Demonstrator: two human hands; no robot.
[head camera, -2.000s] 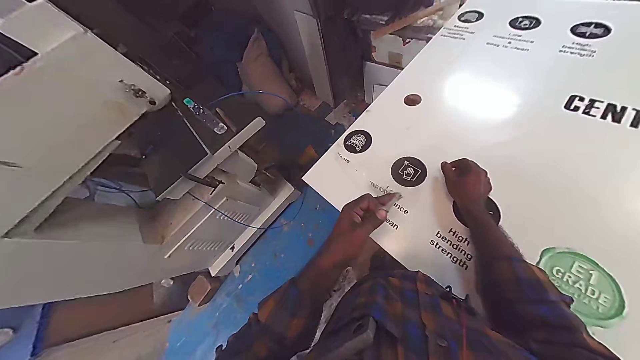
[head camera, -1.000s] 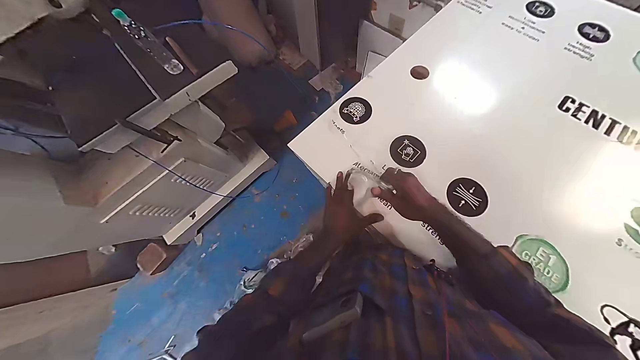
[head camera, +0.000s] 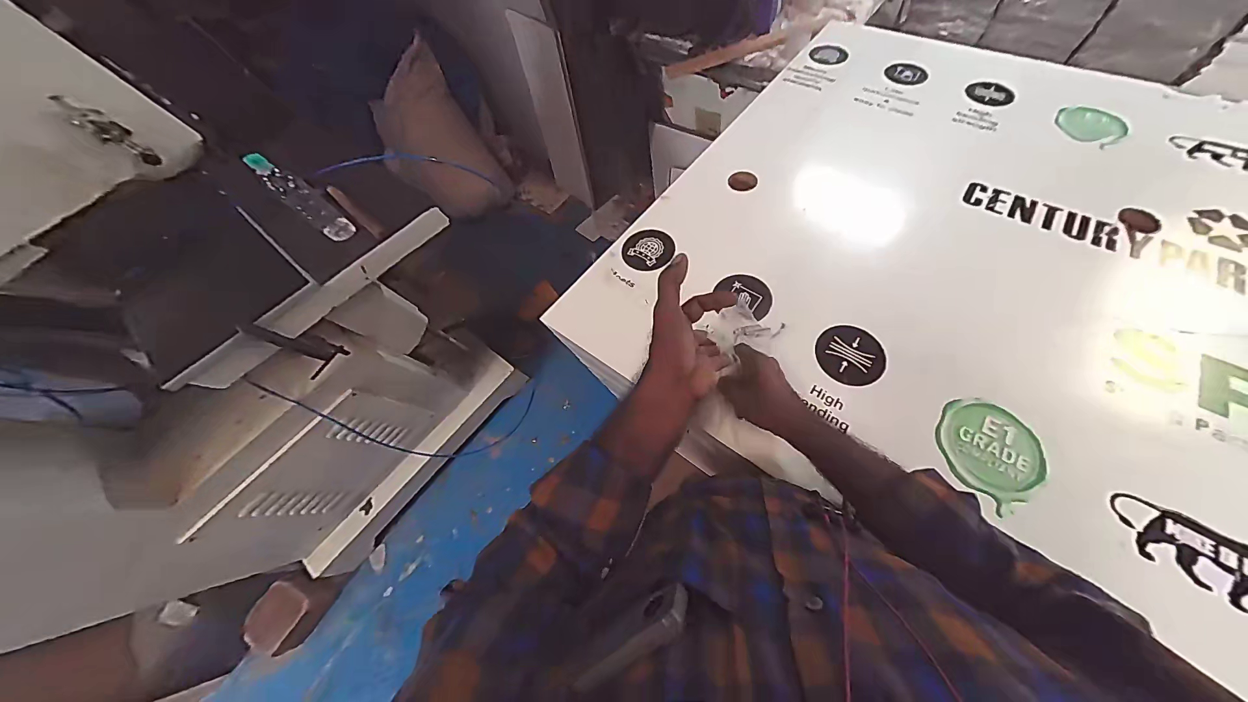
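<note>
A large white laminated board with printed round icons and lettering fills the right side of the view. Over its near left edge, my two hands meet around a crumpled piece of clear plastic film. My left hand has its index finger and thumb raised and spread, its lower fingers against the film. My right hand, beside it, pinches the film from the right with its fingers curled. Film also hangs at the board's edge below my hands, partly hidden by them.
On the left stands a grey machine with a dark top, where a plastic bottle with a green cap lies. A blue cable loops past it above the blue floor. Behind is a stuffed sack. Wrapped stacks lie beyond the board.
My hands, apart at first with only the left one at the film, have come together on it. The film is now bunched between them. The view has shifted somewhat.
</note>
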